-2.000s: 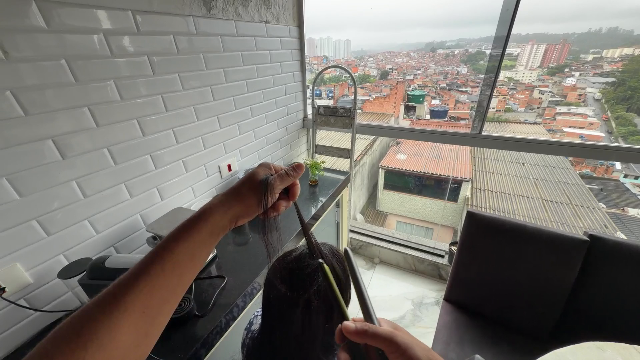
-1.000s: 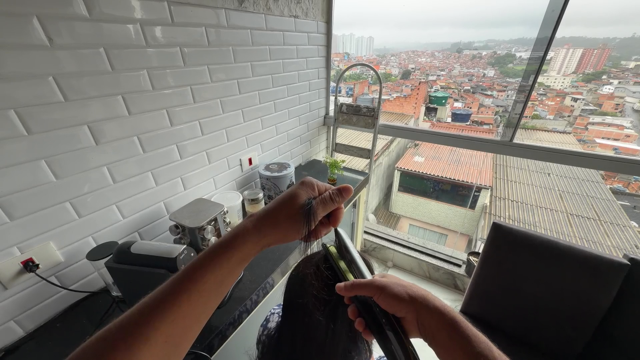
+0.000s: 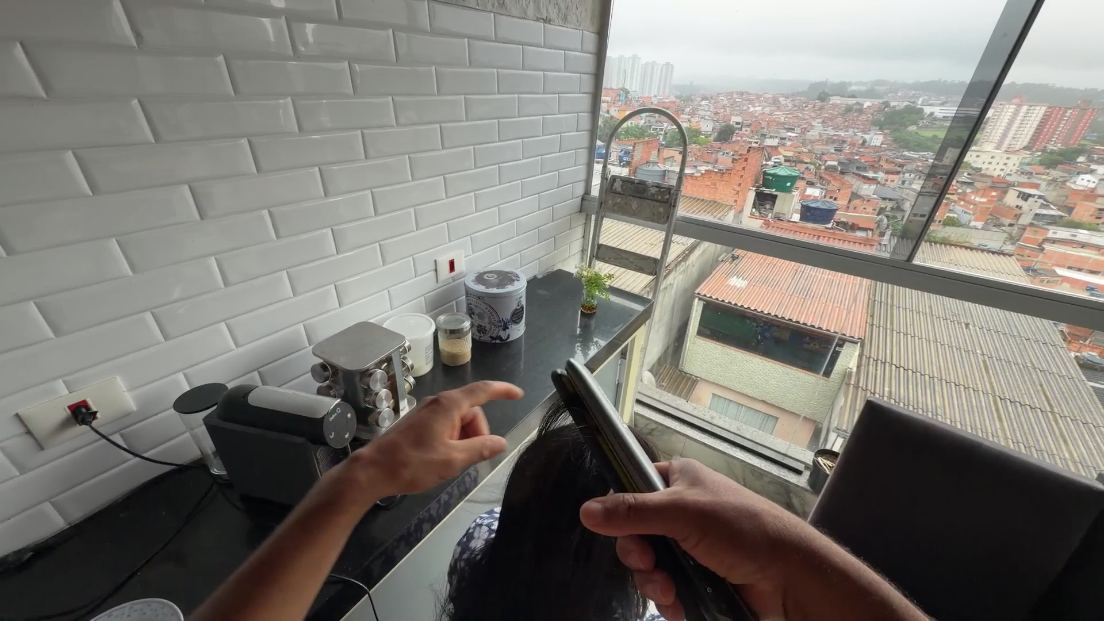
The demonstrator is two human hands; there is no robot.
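A seated person's dark hair [image 3: 552, 517] fills the bottom centre, above a blue-and-white patterned garment [image 3: 476, 536]. My right hand [image 3: 681, 535] is closed around a dark hair straightener [image 3: 617, 431], whose long plates point up and left with their tips near the top of the head. Some strands lie at the plates; whether they are clamped cannot be told. Left of the head, my left hand [image 3: 440, 440] hangs in the air, index finger and thumb apart, holding nothing.
Along the tiled wall, a dark countertop [image 3: 539, 302] bears a capsule coffee machine [image 3: 276, 431], a spice rack [image 3: 366, 371], jars, a round tin [image 3: 495, 306] and a small plant [image 3: 593, 287]. A stepladder [image 3: 638, 194] stands by the window; a dark chair [image 3: 957, 509] is at right.
My left hand has let go of the lock of hair it held up and moved off to the left. The straightener stays in my right hand. The view has shifted to show more counter.
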